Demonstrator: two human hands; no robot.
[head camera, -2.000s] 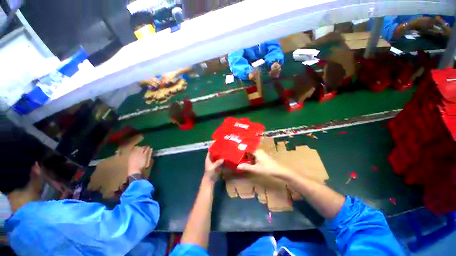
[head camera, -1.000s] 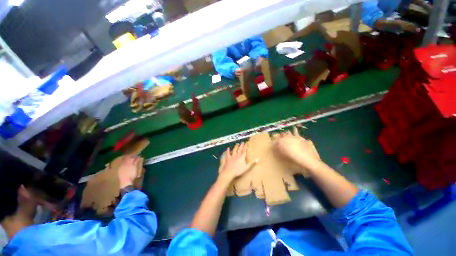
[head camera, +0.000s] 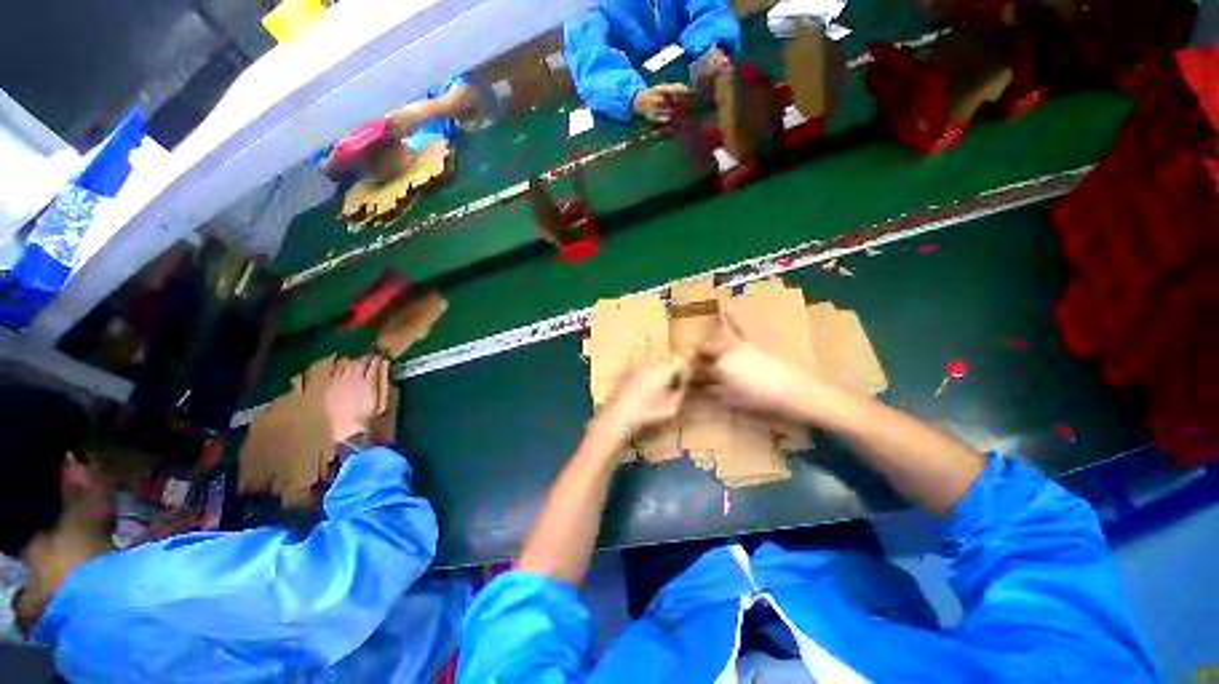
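Observation:
A pile of brown die-cut box blanks (head camera: 842, 350) lies on the dark green worktop in front of me. A part-folded box blank (head camera: 631, 330) lies on top, brown side up, with a small raised wall near its middle. My left hand (head camera: 652, 392) and my right hand (head camera: 738, 368) meet over its centre, fingers bent around its small brown flaps. The fingertips are blurred, and the part between them is mostly hidden.
A pale metal rail (head camera: 508, 334) edges the green belt (head camera: 642, 238). Folded red boxes (head camera: 578, 234) stand on it. A tall red blank stack (head camera: 1136, 287) is at right. A neighbour's hand (head camera: 353, 397) rests on brown blanks at left. Another worker's hands (head camera: 664, 102) are opposite.
The red box first held in my hands is gone from them. My hands were spread over the blanks and have come together at the middle, where a small wall now stands. The view has shifted.

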